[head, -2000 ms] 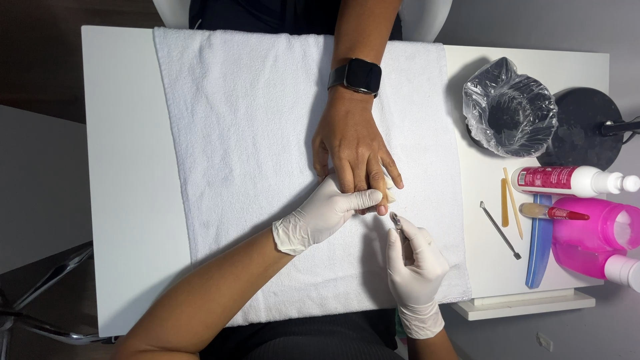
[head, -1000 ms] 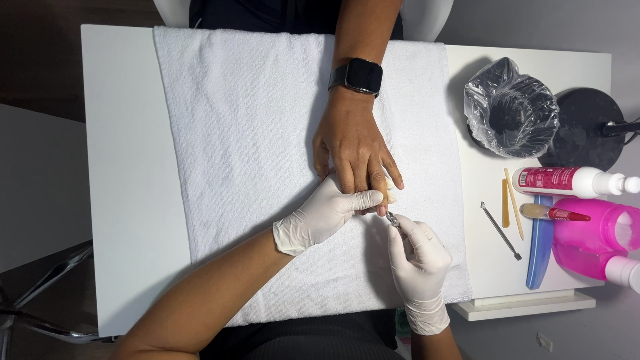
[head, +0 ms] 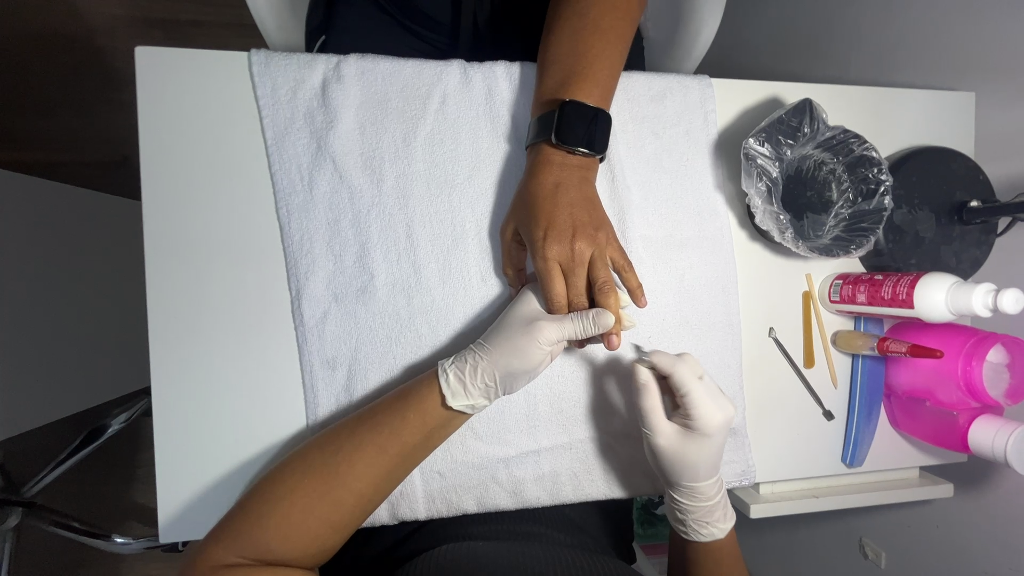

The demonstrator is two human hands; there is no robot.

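My left hand [head: 520,344], in a white glove, holds the fingers of another person's hand [head: 568,240], its thumb lying over one of them near the tip. That person wears a black smartwatch [head: 582,128], and the hand rests palm down over a white towel [head: 400,240]. Just right of the held fingertip, my gloved right hand [head: 684,408] grips a small metal tool [head: 642,353]. Only the tool's tip shows; the fingers hide the rest, so its exact kind is unclear. A small gap separates tip and fingertip.
At the right of the white table [head: 192,320] are a plastic-lined bowl [head: 816,188], a black round base [head: 932,212], a white pump bottle [head: 888,294], a pink bottle [head: 928,384], a blue nail file [head: 863,400], a brush [head: 884,345], a wooden stick [head: 822,332] and a metal cuticle pusher [head: 800,374].
My right hand has drawn slightly back from the held fingertip, where the tool's tip was a second ago. My left hand keeps its hold on the other person's fingers.
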